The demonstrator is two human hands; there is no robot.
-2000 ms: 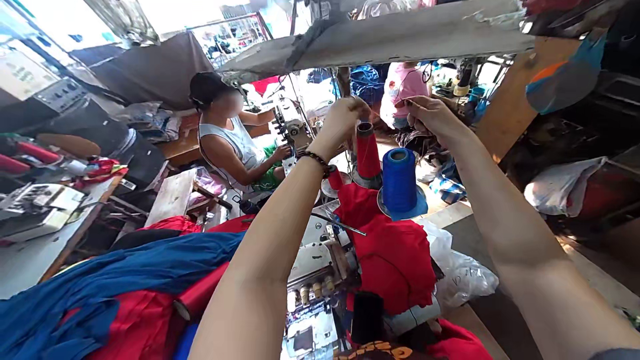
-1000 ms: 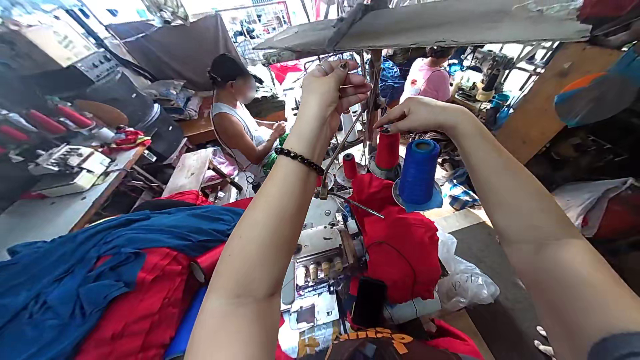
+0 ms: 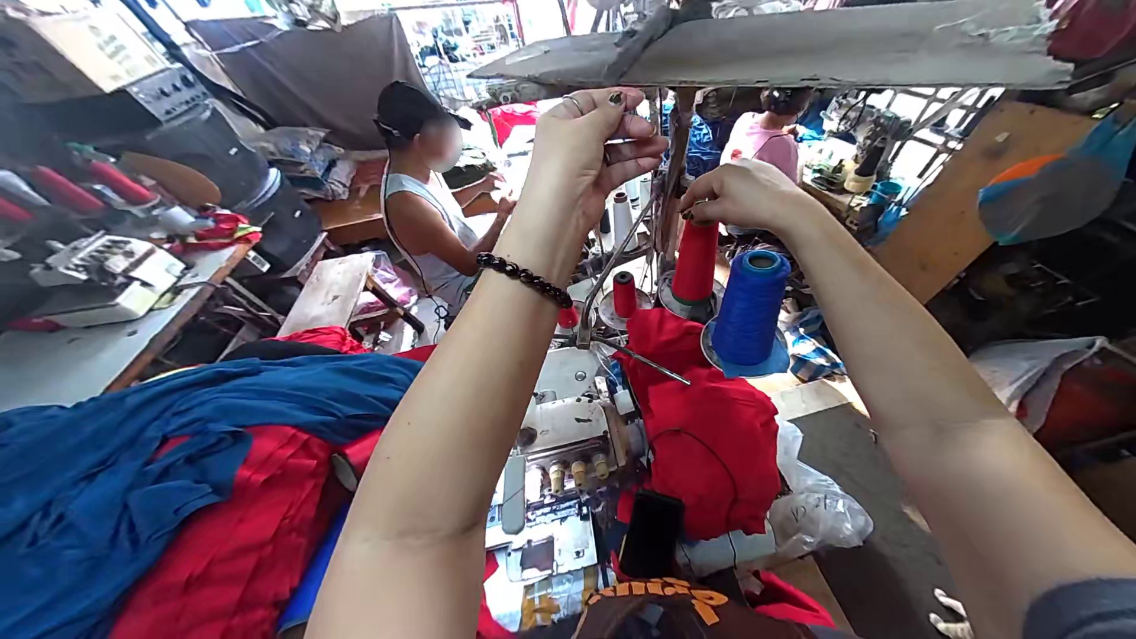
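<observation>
Both my arms reach up over a serger-type sewing machine (image 3: 568, 422). My left hand (image 3: 599, 146), with a ring and a dark bead bracelet, is raised beside the thread stand's pole, thumb and fingertips close together; any thread between them is too fine to see. My right hand (image 3: 741, 197) is bent down at the top of a red thread cone (image 3: 695, 262), fingertips at its tip; whether it pinches thread cannot be told. A blue thread cone (image 3: 752, 311) stands right of the red one, a small red spool (image 3: 624, 295) to the left. Red fabric (image 3: 701, 426) lies below the cones.
Blue fabric (image 3: 177, 426) and red fabric (image 3: 240, 524) are heaped at left. A dark phone (image 3: 652, 532) lies by the machine, a plastic bag (image 3: 821, 510) to its right. A beam (image 3: 799, 44) crosses above my hands. Two people sit beyond; another machine (image 3: 115, 275) stands far left.
My hands were both higher above the cones two seconds ago. My right hand has come down to the red cone's top, while my left hand stays raised near the pole. The view has shifted somewhat.
</observation>
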